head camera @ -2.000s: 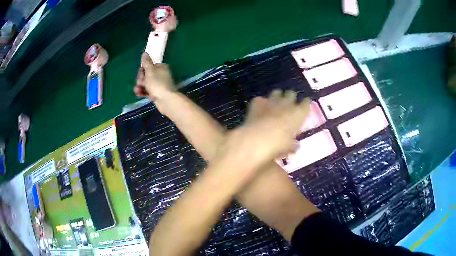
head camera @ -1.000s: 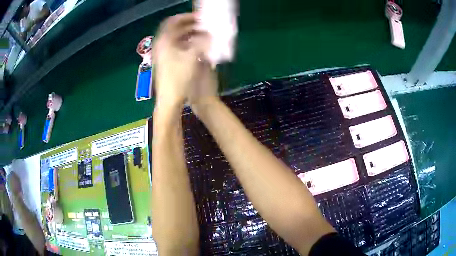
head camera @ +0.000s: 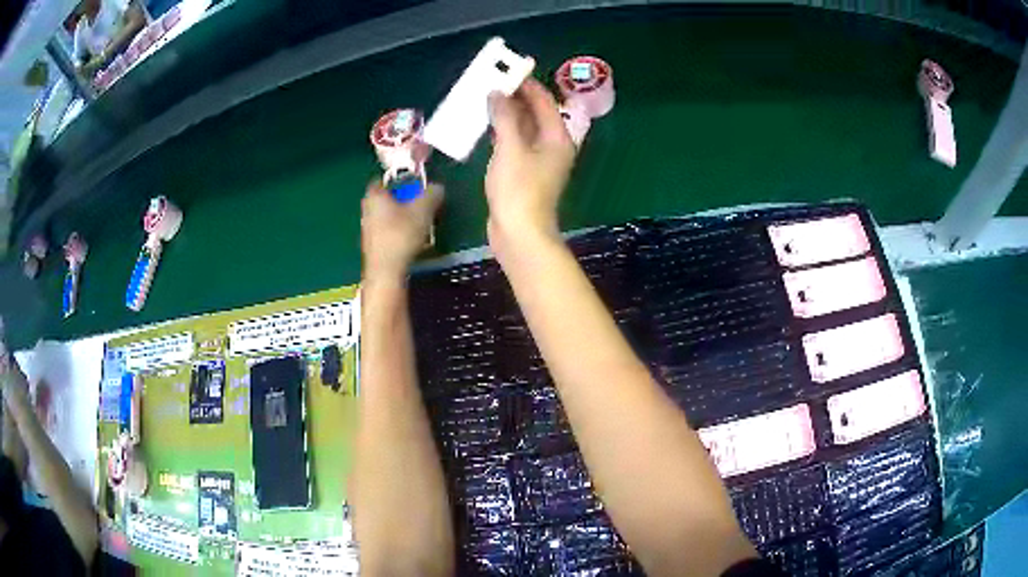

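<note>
My left hand (head camera: 400,229) is closed around the handle of an open fan unit (head camera: 398,132), with a bit of blue battery (head camera: 404,189) showing above the fingers. My right hand (head camera: 528,169) holds a flat pale pink handle cover (head camera: 473,104) by its edge, tilted, dark slot at its upper end, apart from that handle. Another pink fan (head camera: 585,85) shows just beyond my right hand; its lower handle is hidden by the hand.
The black parts tray (head camera: 699,304) holds several pink covers at its right side. Open fans (head camera: 142,271) lie on the green conveyor belt (head camera: 721,124) at left, a closed fan (head camera: 939,118) at right. The printed mat shows a phone shape (head camera: 280,434). Another person's arm (head camera: 45,451) is at far left.
My hands, together over the belt one second ago, are now apart, left on an open fan, right holding a cover. The belt's fans and the tray appear further right and lower.
</note>
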